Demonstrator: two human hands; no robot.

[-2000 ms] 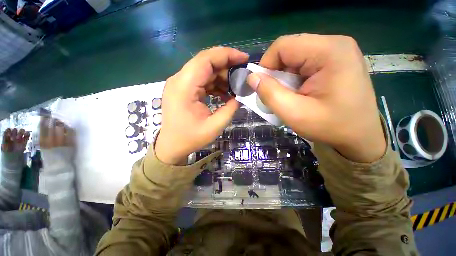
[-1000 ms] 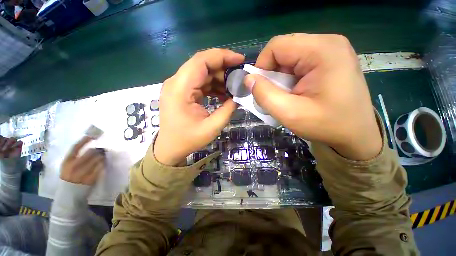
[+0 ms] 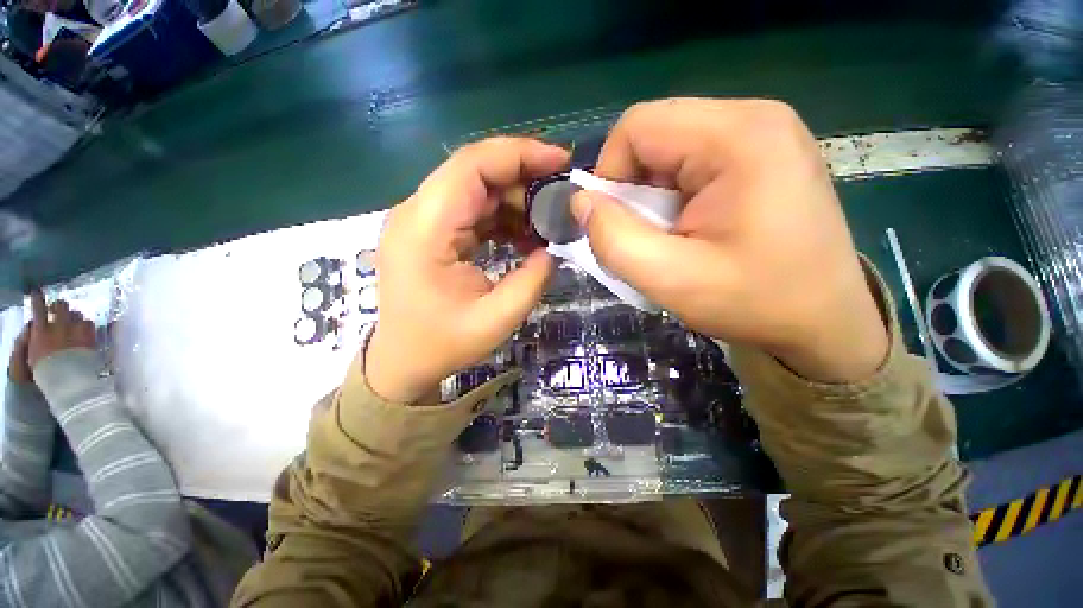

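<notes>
My left hand (image 3: 457, 267) holds a small round black module (image 3: 537, 190) by its rim between fingers and thumb. A grey round pad (image 3: 553, 211) lies over the module's face. My right hand (image 3: 724, 226) pinches a white backing strip (image 3: 624, 196), folded back at the pad, with the thumb tip on the pad's right edge. Both hands are above a clear blister tray (image 3: 570, 475) with dark modules in its pockets. My hands hide the tray's upper part.
Grey round-faced modules (image 3: 312, 297) stand in rows on the white sheet (image 3: 220, 356). A roll of adhesive pads (image 3: 1004, 315) and a narrow white strip (image 3: 909, 285) are at right. A person in striped grey sleeves (image 3: 113, 445) is at left, hands at another clear tray.
My hands with the module and strip have shifted slightly left and down in view. The other person's hand has moved left off the white sheet; fewer modules show in the outer row there.
</notes>
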